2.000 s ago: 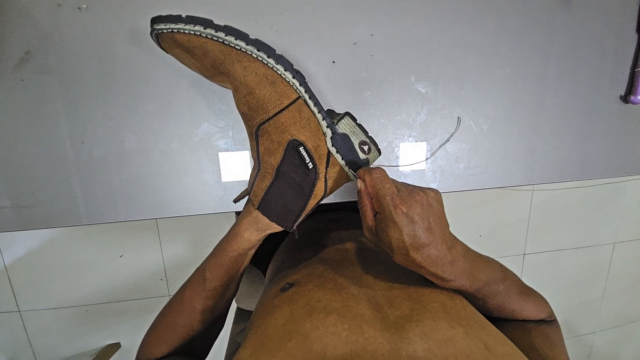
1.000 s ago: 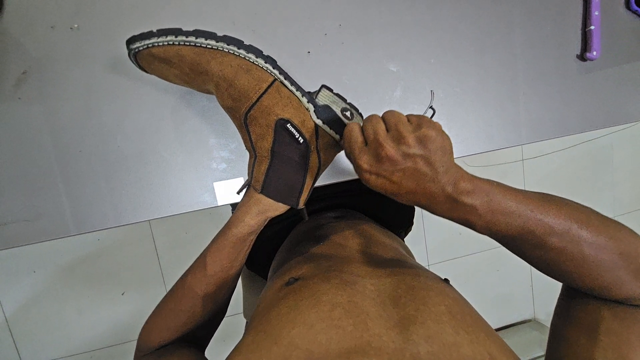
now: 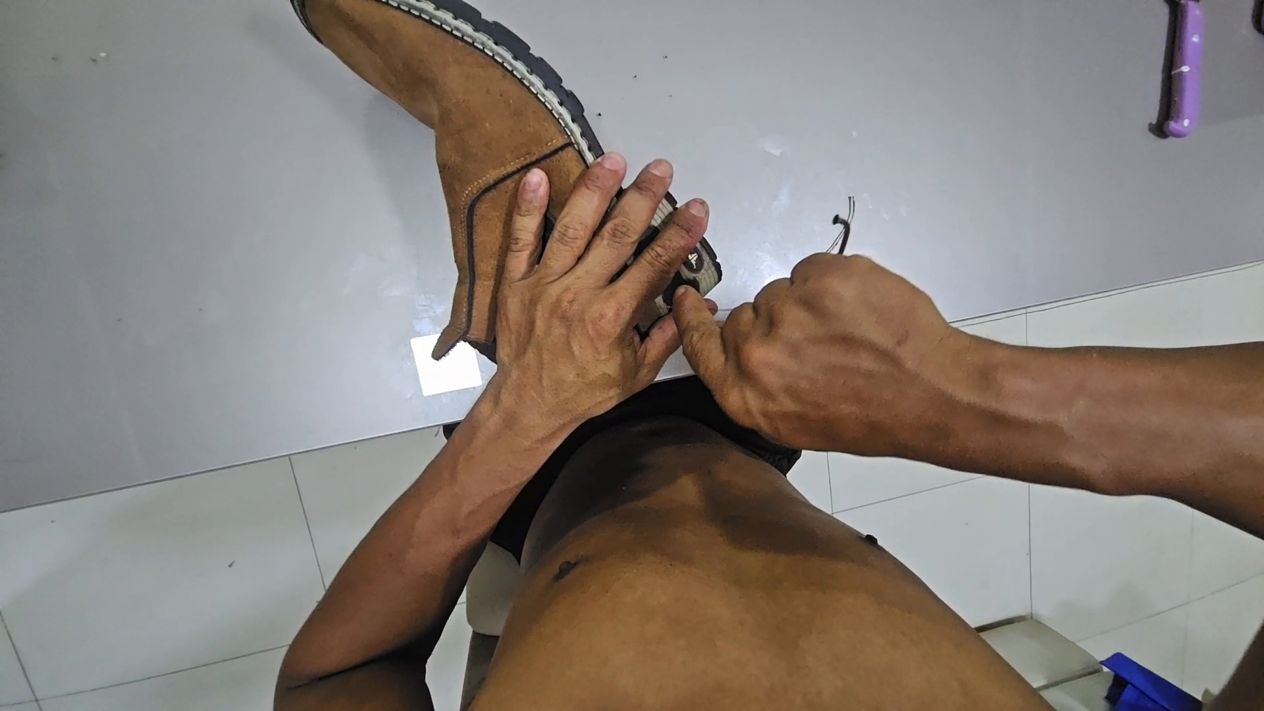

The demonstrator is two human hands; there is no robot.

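Observation:
A brown suede ankle boot (image 3: 494, 118) lies on its side on the grey table, its black lugged sole with pale stitched edge facing up and right. My left hand (image 3: 583, 296) rests spread over the boot's ankle and heel, pressing on the outside with fingers apart. My right hand (image 3: 829, 341) is closed beside the heel, its thumb at the heel end of the sole. A thin dark hooked tip with thread (image 3: 842, 225) sticks out beyond the right fist; what the fist holds is mostly hidden.
The grey table (image 3: 237, 197) ends in front of my body. A purple handle (image 3: 1185, 74) lies at its far right. A long thread (image 3: 1116, 288) runs along the right edge. Something blue (image 3: 1150, 681) is low at the right, above the tiled floor.
My left hand has come out of the boot shaft and now lies on the boot's outside. My right fist has moved from against the heel to just right of it.

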